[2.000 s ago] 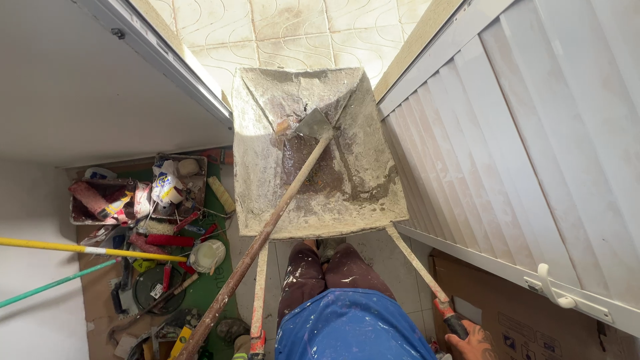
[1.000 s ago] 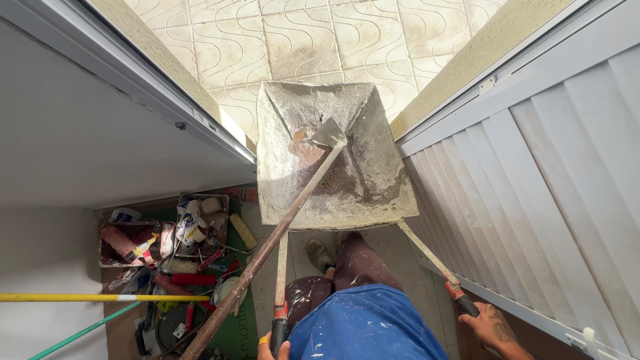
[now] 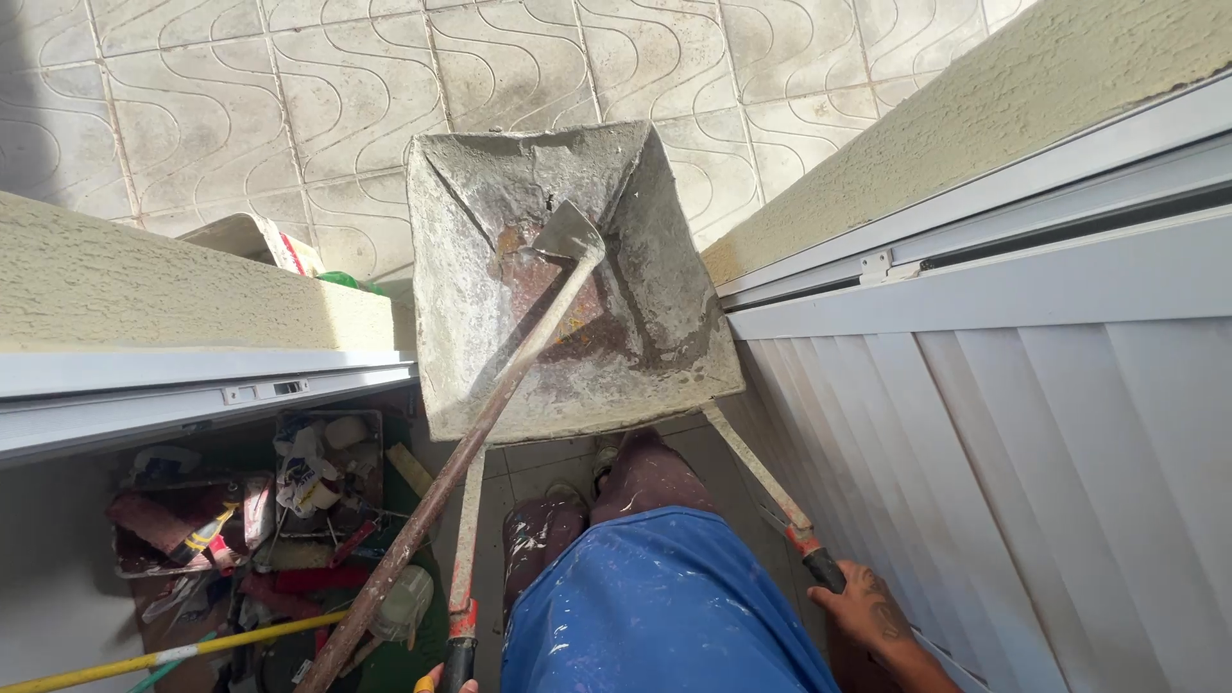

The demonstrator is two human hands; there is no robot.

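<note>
A cement-crusted wheelbarrow [image 3: 664, 318] stands in front of me, its tray in the doorway. My left hand [image 3: 446, 681], partly cut off by the bottom edge, is closed around the black grip of the left handle [image 3: 464, 577]. On the right handle [image 3: 760, 472], my right hand [image 3: 861, 608] grips the black rubber end. A hoe [image 3: 481, 423] lies across the tray: its metal blade [image 3: 568, 234] rests inside, and its wooden shaft slants over the near rim toward the lower left. Dried mortar and reddish patches mark the tray's inside.
Door frames and textured walls [image 3: 192, 289] flank the tray closely, with a white slatted door [image 3: 1039, 433] at right. Paint trays [image 3: 260, 510], rollers and a yellow pole [image 3: 241, 630] lie at lower left. Patterned paving tiles [image 3: 366, 87] spread outside. A container [image 3: 241, 236] stands beyond the left wall.
The wheelbarrow has moved forward through the doorway, with the hoe in it and both my hands on its handles. More outdoor paving and a container beyond the left wall have come into view.
</note>
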